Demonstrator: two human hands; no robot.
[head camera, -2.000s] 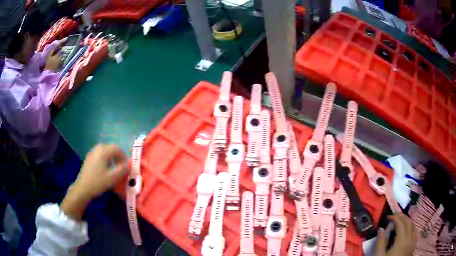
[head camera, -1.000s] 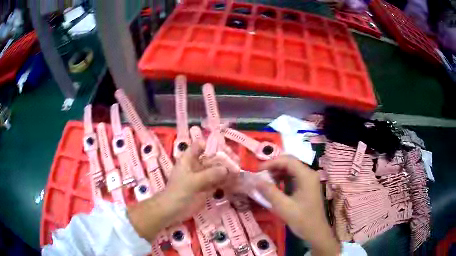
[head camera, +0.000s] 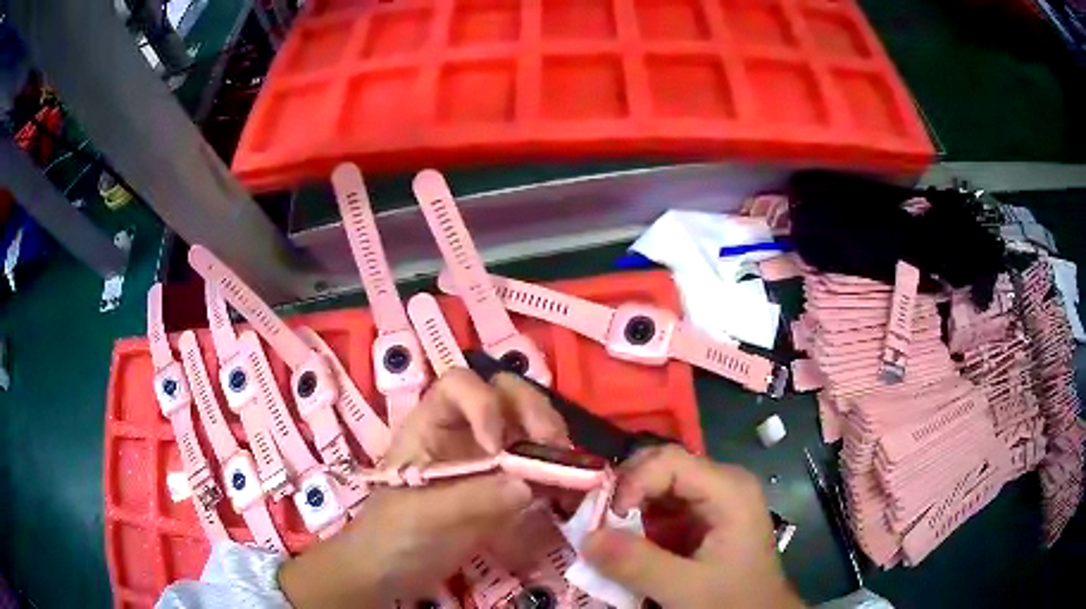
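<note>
A pink watch (head camera: 554, 468) is held edge-on between my hands above the near red tray (head camera: 131, 476), its dark glossy face tilted upward. My left hand (head camera: 441, 476) grips the body and one strap. My right hand (head camera: 685, 523) pinches the other end near the strap joint and holds a crumpled white cloth (head camera: 605, 553). Several assembled pink watches lie on the tray; one, with its round sensor up (head camera: 640, 331), stretches over the tray's right edge. A black strap (head camera: 572, 416) shows behind my hands.
A large red compartment tray (head camera: 572, 89) stands behind. At right lie a pink strap pile (head camera: 917, 440), black straps (head camera: 893, 232), white sheets (head camera: 715, 274), a small white block (head camera: 772, 429) and a slim dark tool (head camera: 834, 512). A grey post (head camera: 143, 131) rises at left.
The view has turned right from the bench's left side. The hands, apart at first, came together; the pink watch between them now shows edge-on, with the white cloth lower in my right hand.
</note>
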